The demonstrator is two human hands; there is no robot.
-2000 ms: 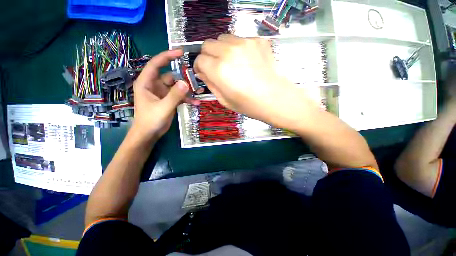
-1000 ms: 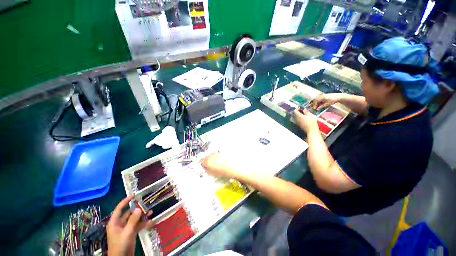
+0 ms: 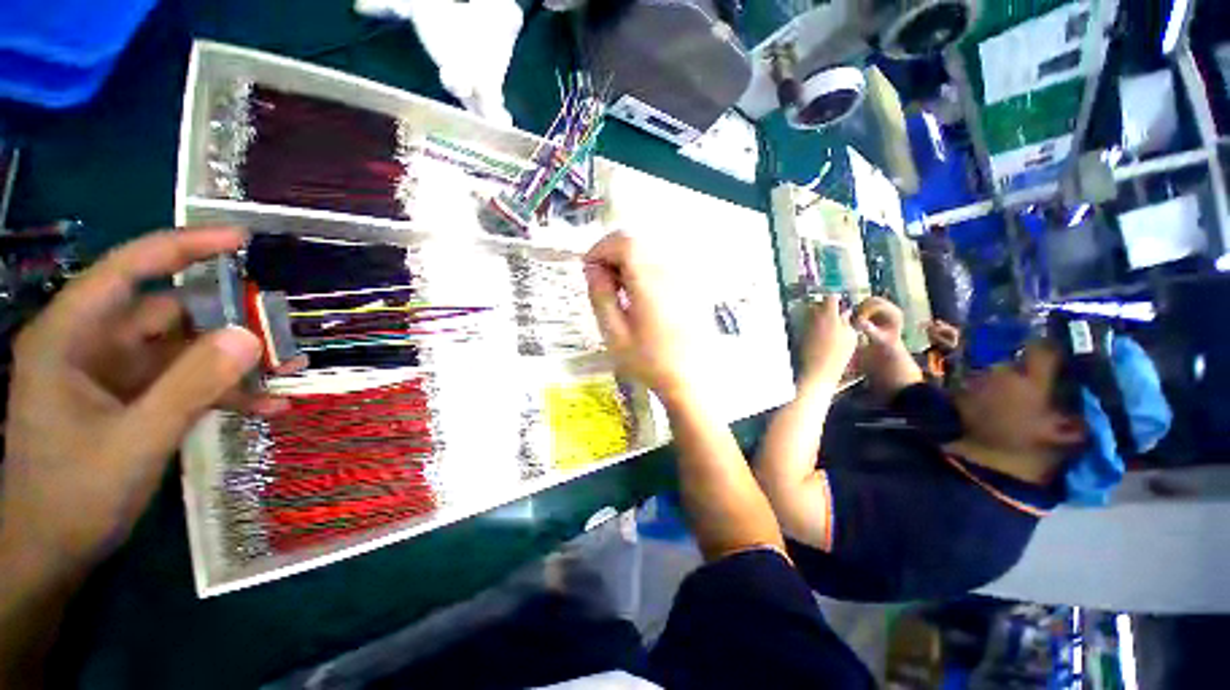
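Note:
My left hand point(image 3: 128, 364) holds a grey connector housing point(image 3: 213, 303) with an orange-red band between thumb and fingers, over the left end of the sorting tray point(image 3: 202, 539). Several thin coloured wires point(image 3: 371, 317) stick out of the housing to the right, above the black wires point(image 3: 364, 263). My right hand point(image 3: 634, 310) is over the compartment of white wires point(image 3: 546, 299), fingertips bent together at its right side. Whether a wire is between those fingertips cannot be told.
The tray also holds red wires point(image 3: 351, 465), maroon wires point(image 3: 324, 155), yellow wires point(image 3: 587, 418) and part-wired connectors point(image 3: 546, 189). A dark connector point(image 3: 726, 318) lies in the right compartment. A blue bin point(image 3: 68, 47) is far left. Another worker point(image 3: 931, 458) sits at the right.
The view has tilted and moved closer to the tray. My left hand still holds the housing, whose wires now show clearly. My right hand has moved from near the part-wired connectors to the white wires.

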